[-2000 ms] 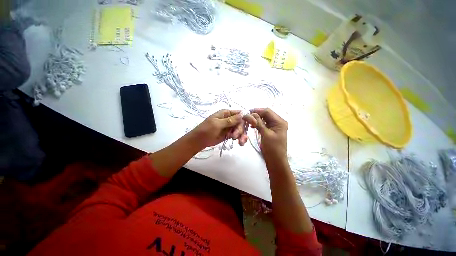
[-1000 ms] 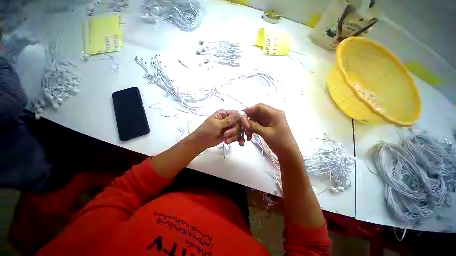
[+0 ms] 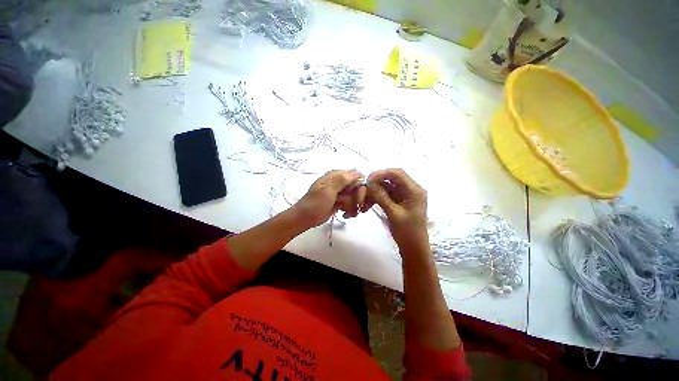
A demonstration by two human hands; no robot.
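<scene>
My left hand [image 3: 334, 196] and my right hand [image 3: 398, 199] meet over the table's front edge. Their fingertips pinch a thin cable lead between them; a tiny pale piece shows at the fingertips, too small to make out. A thin end of a lead [image 3: 331, 231] hangs below my left hand. A working bundle of leads [image 3: 484, 249] with white ends lies right of my right forearm. A second bundle of fanned leads [image 3: 257, 128] lies beyond my hands, left of centre.
A black phone [image 3: 199, 167] lies at left. Short leads [image 3: 336, 80] and a yellow label [image 3: 417, 71] lie beyond. A yellow basket [image 3: 566, 134] with small white pieces stands at right, coiled cable hanks [image 3: 614, 275] nearer. White-ended leads [image 3: 91, 123] lie at far left beside a person's sleeve [image 3: 13, 78].
The view has shifted slightly. My hands stay together, and my right fingers are more curled around the work. The reddish strands seen below my right hand one second ago no longer show there.
</scene>
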